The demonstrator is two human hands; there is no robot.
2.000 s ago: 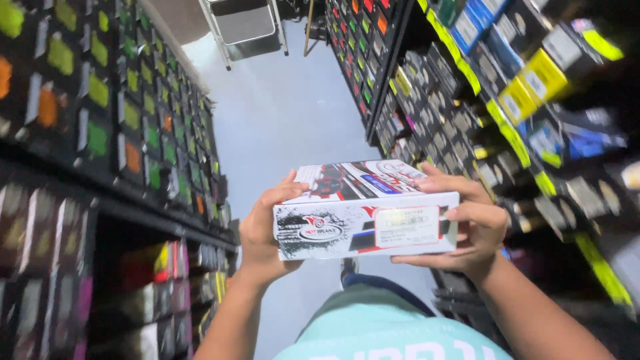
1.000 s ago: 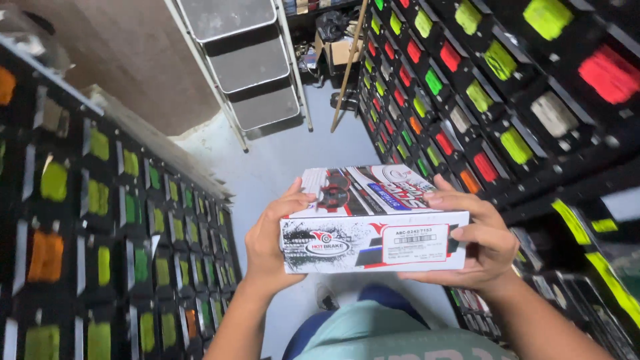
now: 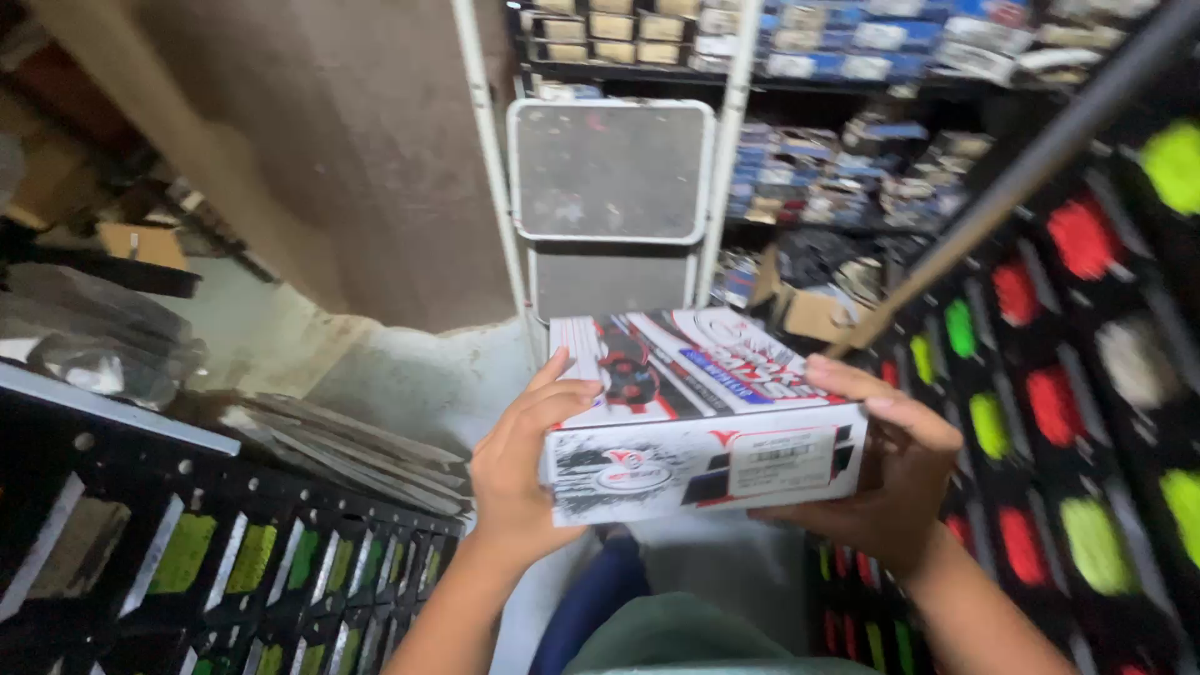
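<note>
Between both hands I carry a white cardboard brake pad box (image 3: pixel 698 469), with red, black and blue print and a label on its near side. My left hand (image 3: pixel 525 455) grips the box's left end, fingertips on the top edge. At the other end, my right hand (image 3: pixel 891 459) has fingers over the top right corner and others beneath the box; part of this hand is hidden behind it. The box is held level in front of my body, above my legs.
A step ladder (image 3: pixel 609 173) stands straight ahead, with shelves of small boxes (image 3: pixel 844 42) behind it. Black bin racks flank me, the left rack (image 3: pixel 216 562) and right rack (image 3: pixel 1041 422). A pole (image 3: pixel 1012 178) leans at right; an open carton (image 3: pixel 816 314) lies beyond.
The view has moved forward along the aisle, so the step ladder is now much nearer. Both hands keep their hold on the box.
</note>
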